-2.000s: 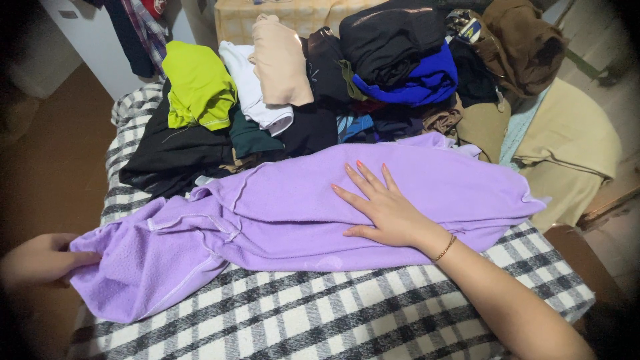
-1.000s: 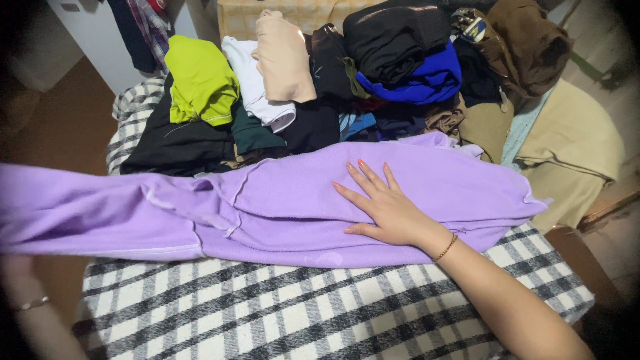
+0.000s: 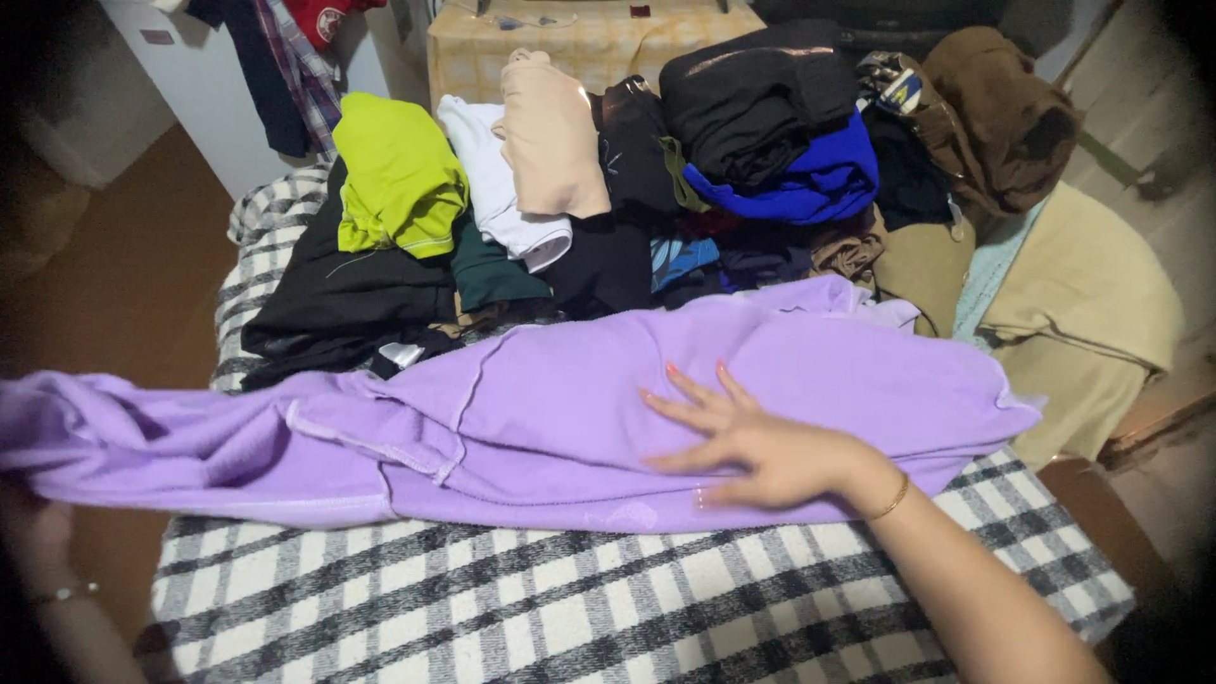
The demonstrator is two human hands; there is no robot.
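Observation:
A purple fleece garment [image 3: 589,408] with light seams stretches across a black-and-white checked blanket [image 3: 475,598]. My right hand [image 3: 750,446] lies spread on the garment's right half, fingers apart and pointing up-left, slightly blurred. At the dark left edge of the view, my left hand [image 3: 38,532] is at the garment's left end, which hangs past the blanket's edge. The fingers of that hand are mostly hidden by shadow and cloth, though the end of the fabric is held up beside it.
Folded clothes line the far side: lime green [image 3: 394,176], white [image 3: 499,180], beige [image 3: 556,138], black [image 3: 760,104], blue [image 3: 807,176] and brown [image 3: 997,119]. Tan cloth [image 3: 1083,294] drapes at the right. A white cabinet [image 3: 180,76] with hanging clothes stands at the back left.
The garment's left end, bunched lower on the blanket two seconds ago, now extends out to the left edge with my left hand. My right hand has stayed on the fabric, shifting slightly.

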